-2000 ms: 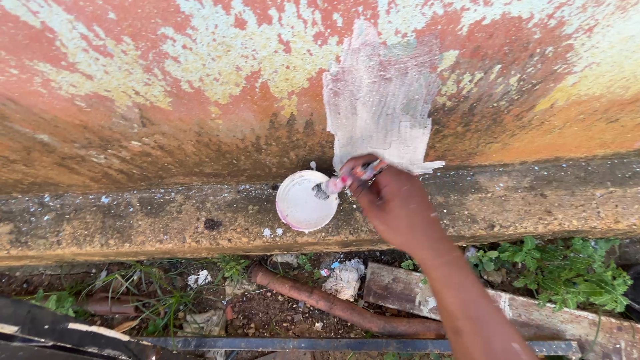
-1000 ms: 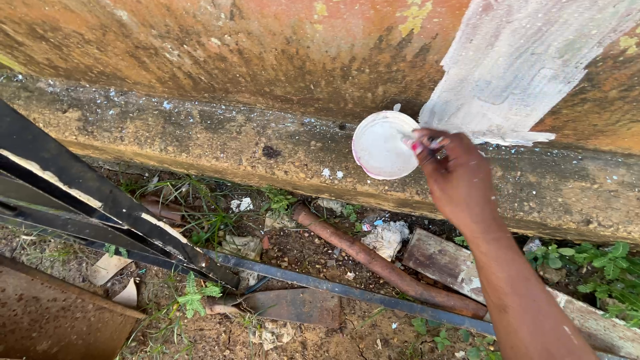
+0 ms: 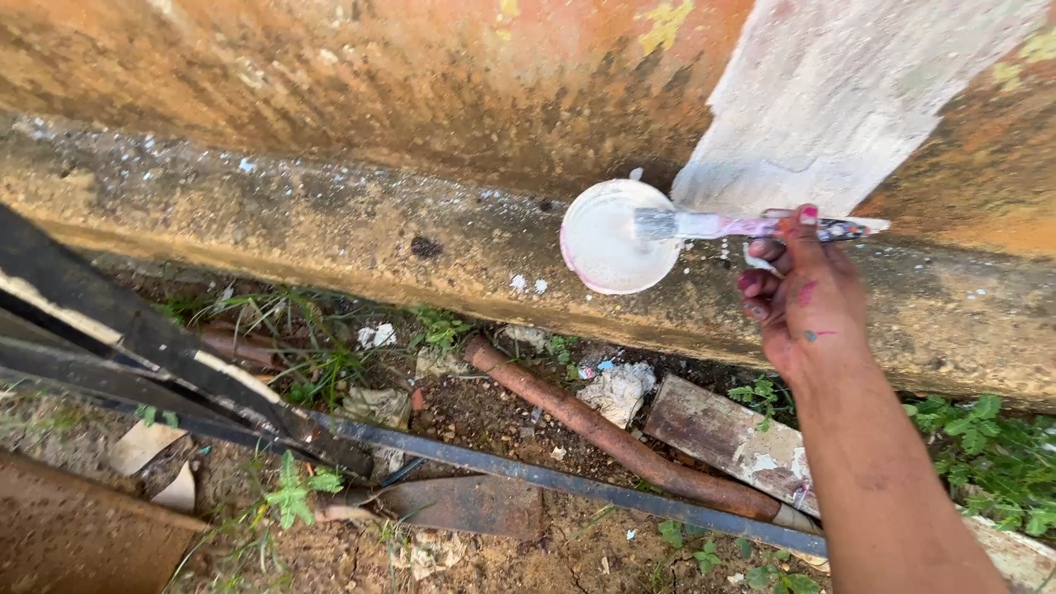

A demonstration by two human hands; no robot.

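Observation:
My right hand [image 3: 804, 289], spotted with pink paint, grips the paint-marked handle of a flat paintbrush [image 3: 714, 225]. The brush lies roughly level, and its bristles are over the white paint inside a round white tub [image 3: 587, 210]. That tub stands on a concrete ledge [image 3: 330, 239] at the foot of a weathered orange wall [image 3: 412, 82]. A patch of white paint [image 3: 825, 107] covers the wall above and behind the brush. My left hand is not in view.
Below the ledge lie a rusty pipe [image 3: 577, 417], a long flat metal bar [image 3: 528, 472], a worn board [image 3: 726, 433] and green weeds [image 3: 973, 437]. A black metal frame [image 3: 165, 330] stands at the left, above a rusty sheet [image 3: 74, 520] in the corner.
The view has shifted left and down since the first frame. My right hand stays by the tub with the brush; its palm side and fingers now show more than before.

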